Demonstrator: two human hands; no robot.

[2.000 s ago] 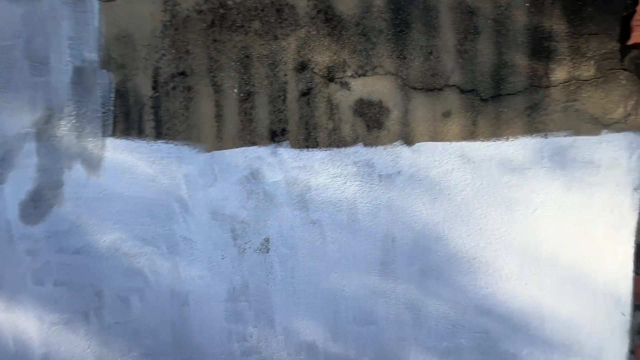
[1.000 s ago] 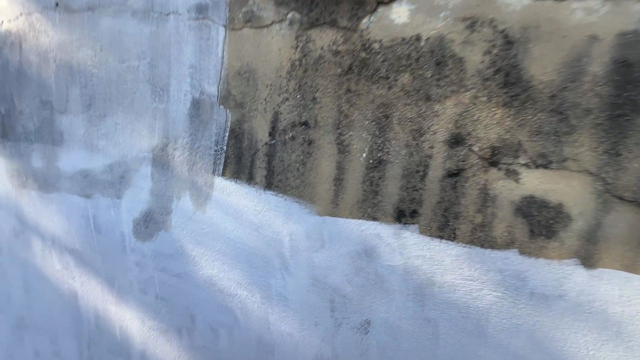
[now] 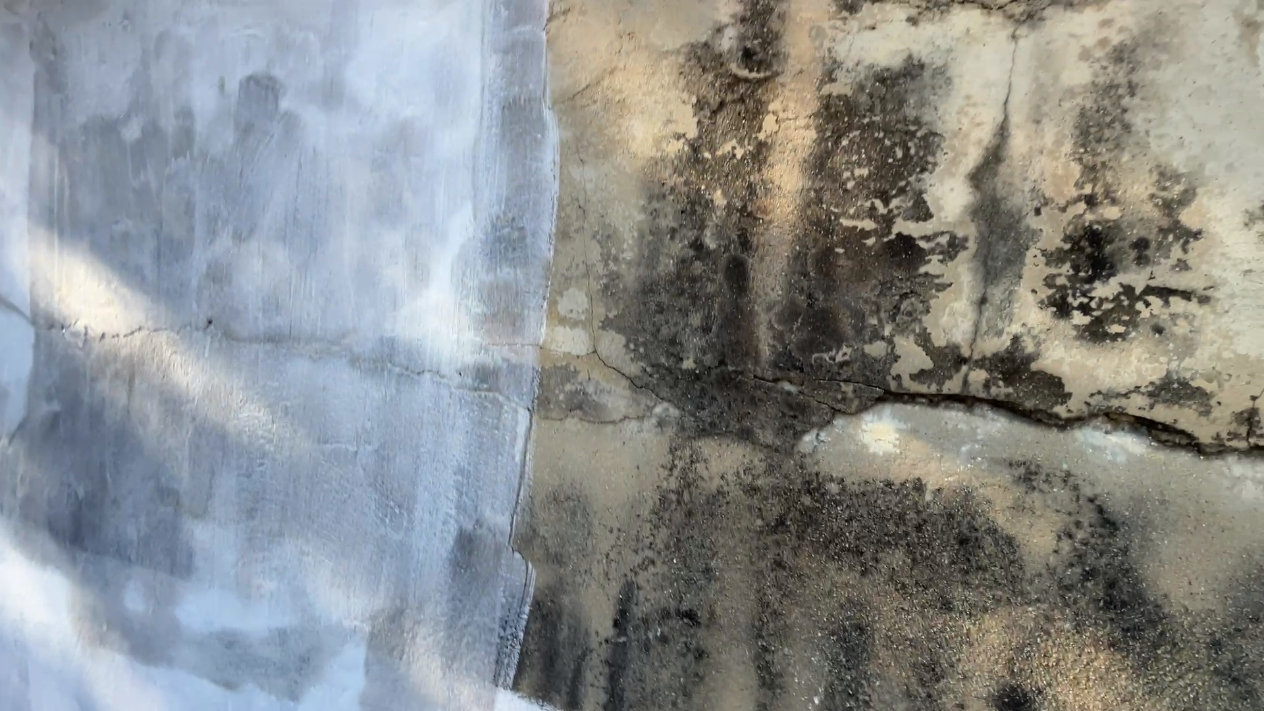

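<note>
Neither my left hand nor my right hand is in view, and no tool shows. A plastered wall fills the head view. Its left part bears a coat of white paint (image 3: 326,237), thin enough in places that grey stains show through. To the right, the bare plaster (image 3: 632,494) is beige with black, mould-like stains. The two surfaces meet along an uneven, roughly vertical paint edge (image 3: 538,375). Brighter white paint (image 3: 39,602) covers the lower left corner.
A dark crack (image 3: 1047,413) runs across the bare plaster, and a fainter crack (image 3: 395,367) continues through the painted part. Another thin crack (image 3: 997,148) rises at the upper right. Bands of sunlight fall across the wall.
The view has swung up and to the left along the wall. The broad white area that filled the lower half earlier now shows only at the lower left.
</note>
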